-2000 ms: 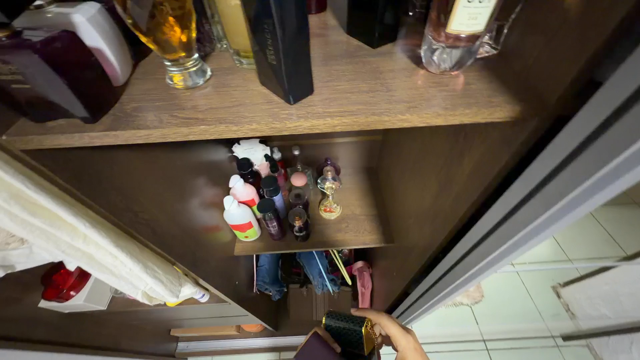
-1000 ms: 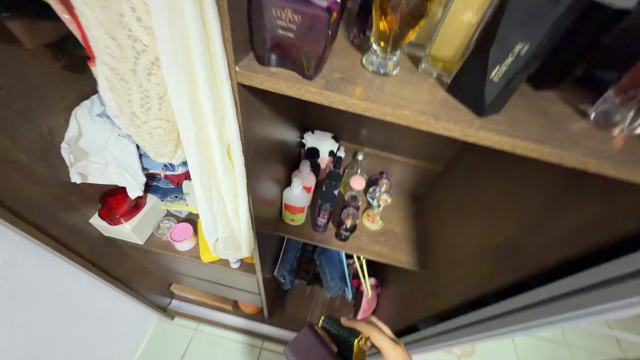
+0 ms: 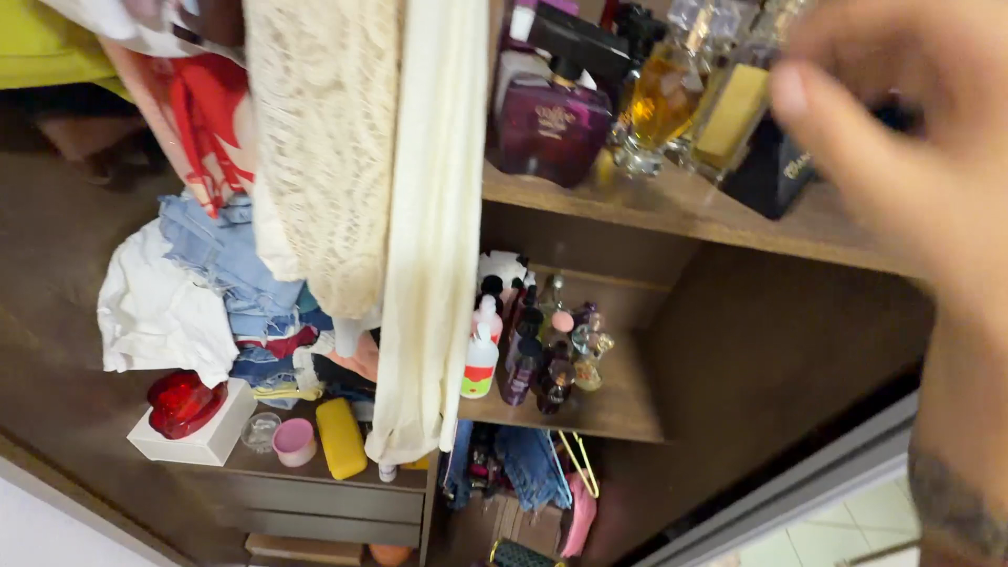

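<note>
My right hand (image 3: 906, 134), large and blurred, is at the upper right over the top shelf. Its thumb is beside a clear bottle with a yellow panel (image 3: 731, 118) and above a black angular bottle (image 3: 776, 169); blur hides whether the fingers hold anything. Left of these are an amber glass bottle (image 3: 665, 98) and a dark purple perfume bottle (image 3: 555, 126). My left hand is not visible. A dark patterned object with a gold-coloured edge (image 3: 524, 554) shows at the bottom edge; what supports it is hidden.
Pump bottles (image 3: 480, 362) and several small bottles (image 3: 555, 386) crowd the lower shelf (image 3: 622, 409). Cream cloth (image 3: 433, 236) hangs left of it. Further left are folded jeans (image 3: 236, 268), a white box (image 3: 197, 433) with a red object (image 3: 185, 403), a pink jar (image 3: 294, 442) and a yellow case (image 3: 341, 439).
The view has swung left and closer. A hand seen at the bottom near the dark patterned object in both earlier frames is no longer visible there; a hand now shows over the top shelf.
</note>
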